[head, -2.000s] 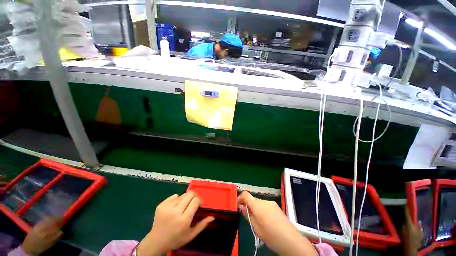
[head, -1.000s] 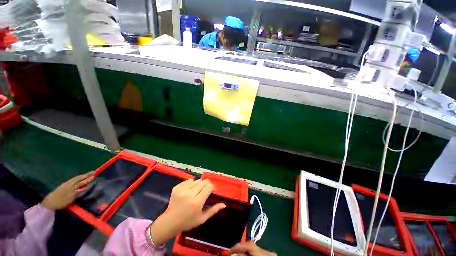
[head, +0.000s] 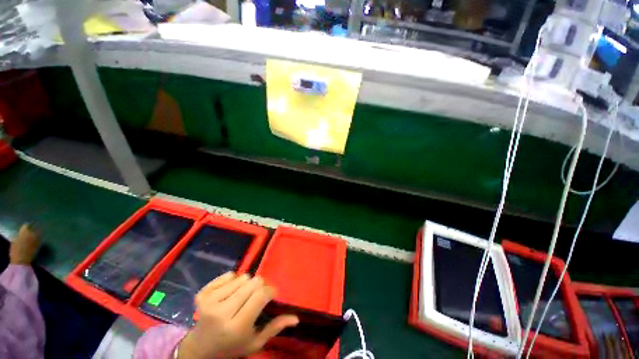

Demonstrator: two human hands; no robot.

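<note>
A dark tablet (head: pixel 312 327) lies over the near part of a red tray (head: pixel 305 270), whose solid red floor shows beyond it. My left hand (head: pixel 235 315) holds the tablet at its upper left, thumb over the glass and fingers at the far edge. A white cable (head: pixel 361 336) has its plug at the tablet's upper right corner and hangs down to the right. The tablet's near part is cut off by the frame. My right hand is out of view.
A red double tray (head: pixel 200 217) with two dark tablets adjoins on the left. Another person's hand (head: pixel 26 245) is at far left. Right are a white tray (head: pixel 515 326) in a red one, more red trays and hanging white cords (head: pixel 506 189). A raised white shelf (head: pixel 210 63) runs behind.
My right hand has left the picture at the bottom. My left hand and the tablet sit lower, baring more tray floor. The other person's hand has left the double tray. A green square now shows on one tablet.
</note>
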